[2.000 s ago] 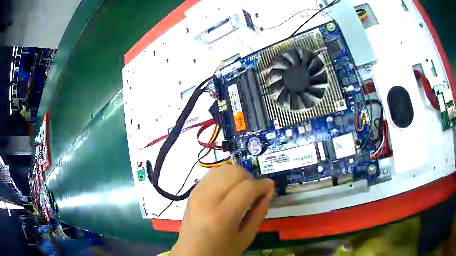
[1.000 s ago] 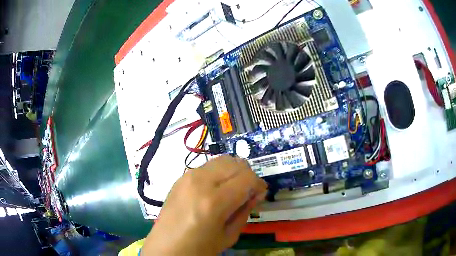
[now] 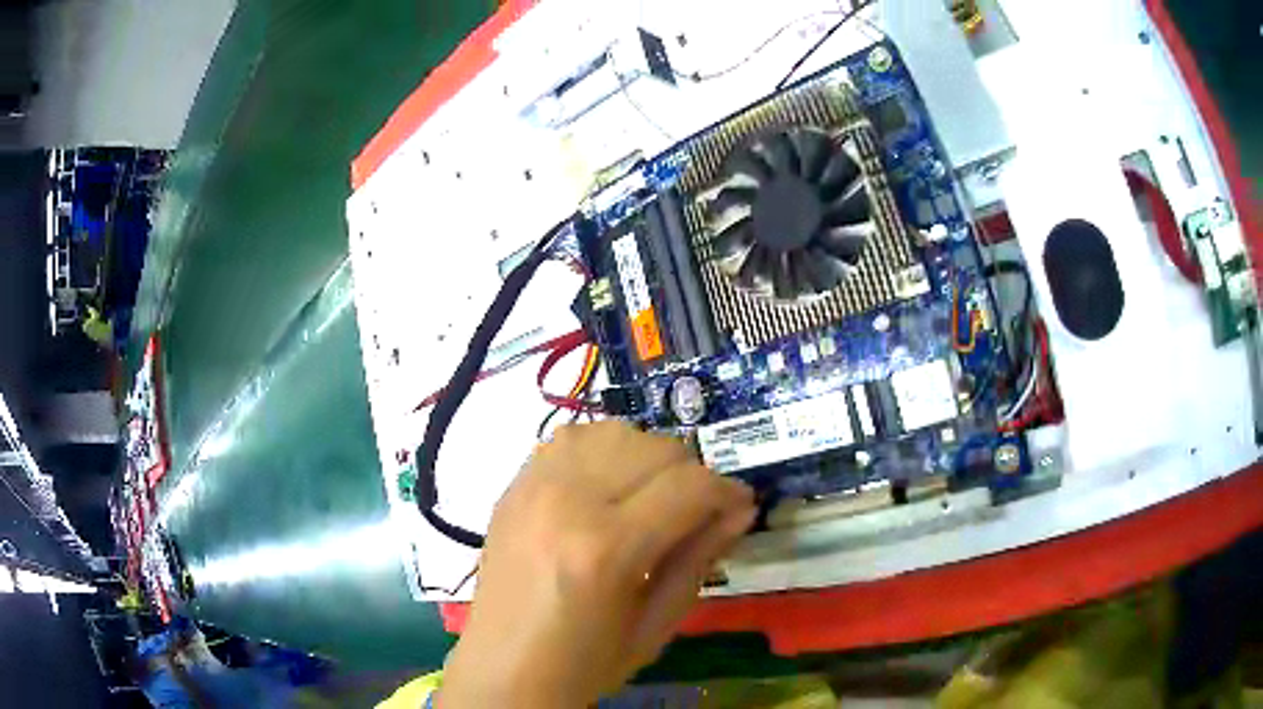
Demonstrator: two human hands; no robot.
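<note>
The blue mainboard (image 3: 817,357) with its fan (image 3: 787,208) is on the white chassis plate (image 3: 430,263). My left hand (image 3: 596,533) reaches in from the bottom, its bent fingers at the board's lower left corner, left of the white-labelled module (image 3: 776,432). The fingertips are mostly hidden, so I cannot tell if they hold anything. A thick black cable (image 3: 464,377) curves from the board's left edge down behind the hand. Red, yellow and black wires (image 3: 565,374) end at a black plug (image 3: 623,400) above the knuckles. My right hand is not in view.
Red-orange foam (image 3: 887,609) shows under the plate's edges. The green bench (image 3: 277,471) is at the left. A black oval speaker (image 3: 1083,280), red wires (image 3: 1170,229) and a green circuit board (image 3: 1226,284) are at the right. Yellow cloth (image 3: 1067,658) shows at the bottom.
The camera view has shifted, moving the whole panel in the picture. My left hand stays at the board's lower left corner, fingers still bent.
</note>
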